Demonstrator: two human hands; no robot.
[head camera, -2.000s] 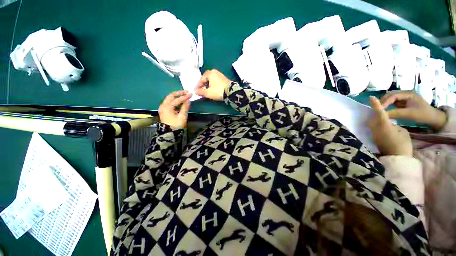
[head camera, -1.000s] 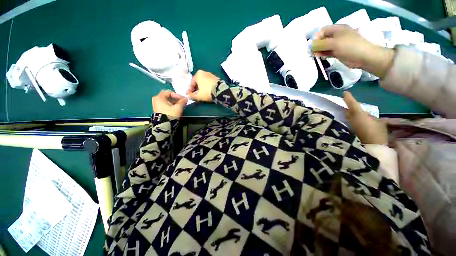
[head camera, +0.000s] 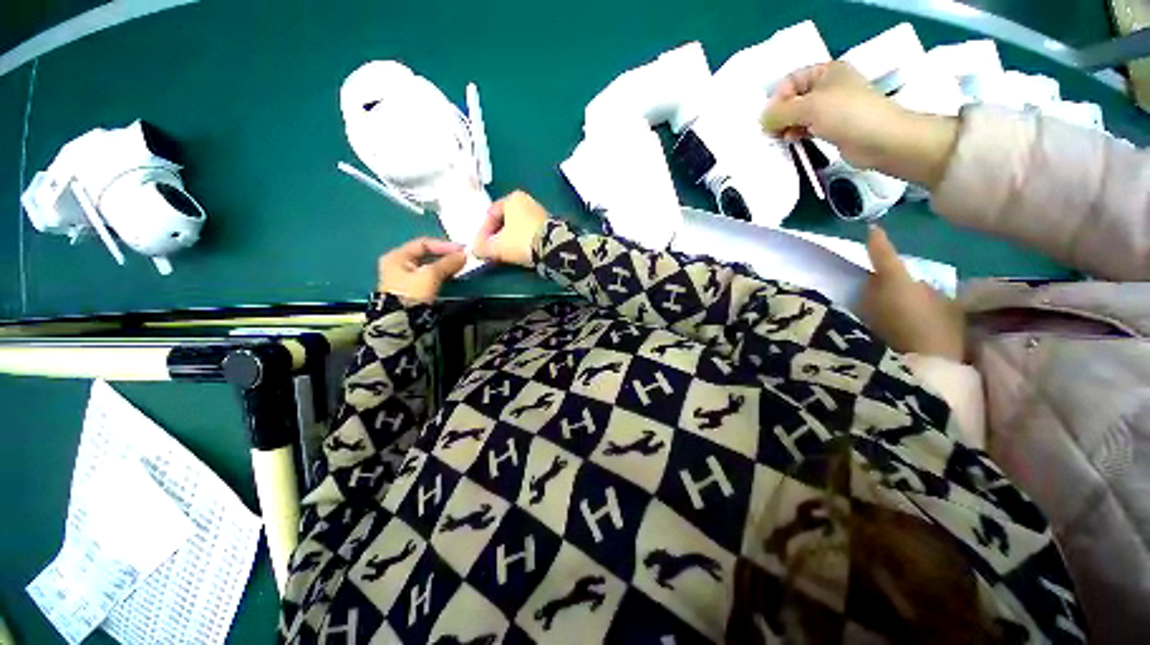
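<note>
A white security camera (head camera: 406, 136) with two thin antennas lies on the green bench, its rounded head away from me. Its mounting base (head camera: 464, 212) points at me, by the bench edge. My right hand (head camera: 511, 231) pinches the near end of the base from the right. My left hand (head camera: 419, 268) meets it from the left, thumb and fingertips together on a tiny white piece (head camera: 472, 263) at the base. The fingers partly hide the piece, so its kind is unclear.
Another white camera (head camera: 126, 195) lies at left. A row of white cameras (head camera: 631, 151) stands at right. A neighbour's hand (head camera: 839, 111) reaches over it; their other hand is by a white sheet (head camera: 769, 252). Printed sheets (head camera: 151, 529) and a pale tubular frame (head camera: 271, 485) are lower left.
The neighbour's one hand has moved from the white sheet up to the row of cameras. My hands stay at the mounting base, with only small finger movements. The view has shifted slightly.
</note>
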